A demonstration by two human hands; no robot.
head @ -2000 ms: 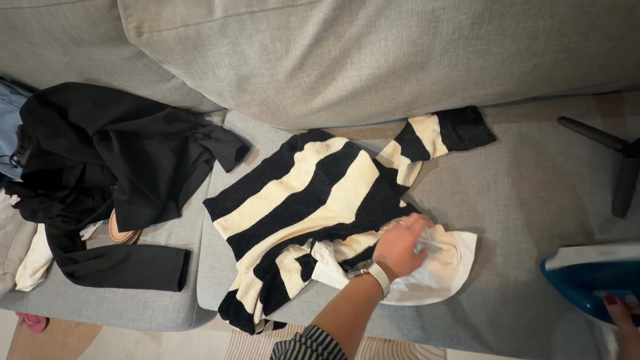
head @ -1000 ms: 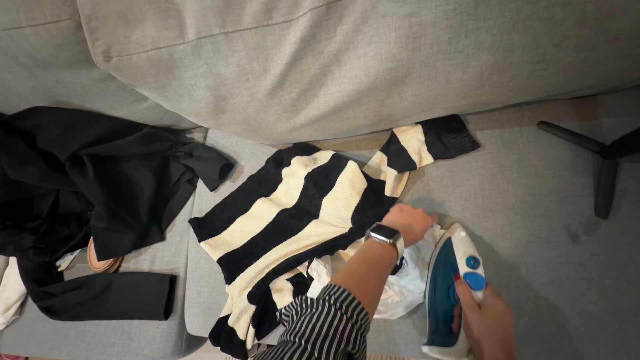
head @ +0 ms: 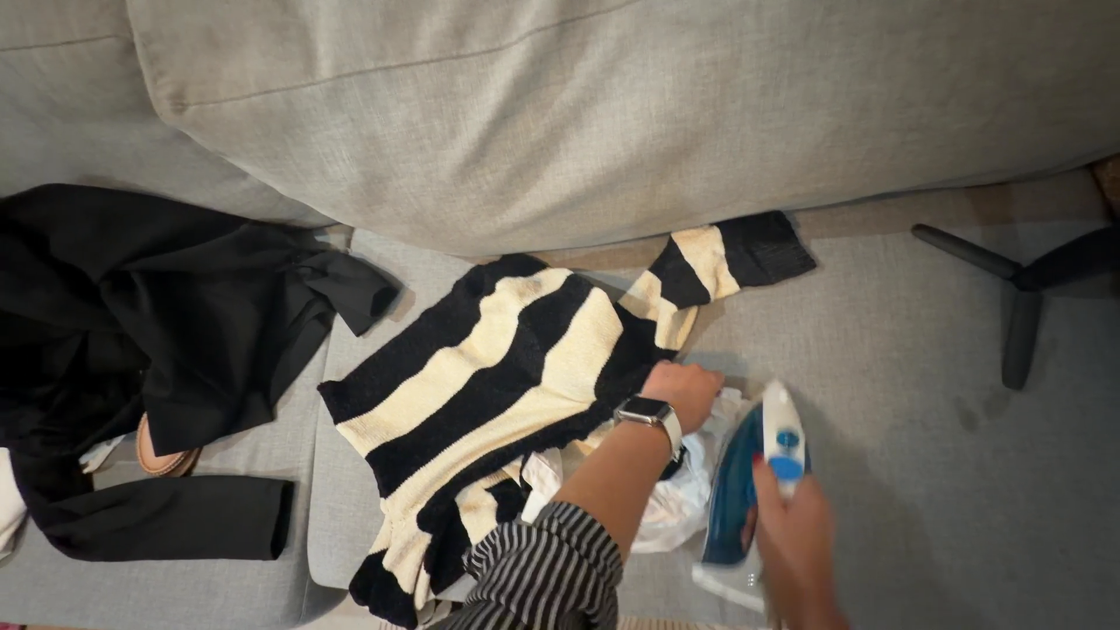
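Observation:
A black-and-cream striped knit sweater (head: 490,376) lies spread on the grey sofa seat, one sleeve stretched toward the upper right. My left hand (head: 687,394), with a watch on its wrist, rests at the sweater's right edge beside a crumpled white cloth (head: 678,507); its fingertips are mostly hidden. My right hand (head: 792,534) is wrapped around the handle of a blue-and-white clothes iron (head: 739,490), its tip pointing up the view. The iron stands at the right edge of the white cloth, partly overlapping it in view. Whether its soleplate touches the cloth cannot be told.
Black garments (head: 219,341) are heaped on the left seat cushion, with a tan sandal or similar item (head: 157,451) partly beneath them. A black stand with several legs (head: 1019,280) is at the right. Grey back cushions (head: 542,131) border the seat behind the sweater.
The iron, at the far right edge two seconds ago, has come left to the white cloth in my right hand. My left hand, over the white cloth earlier, is now nearer the sweater's edge.

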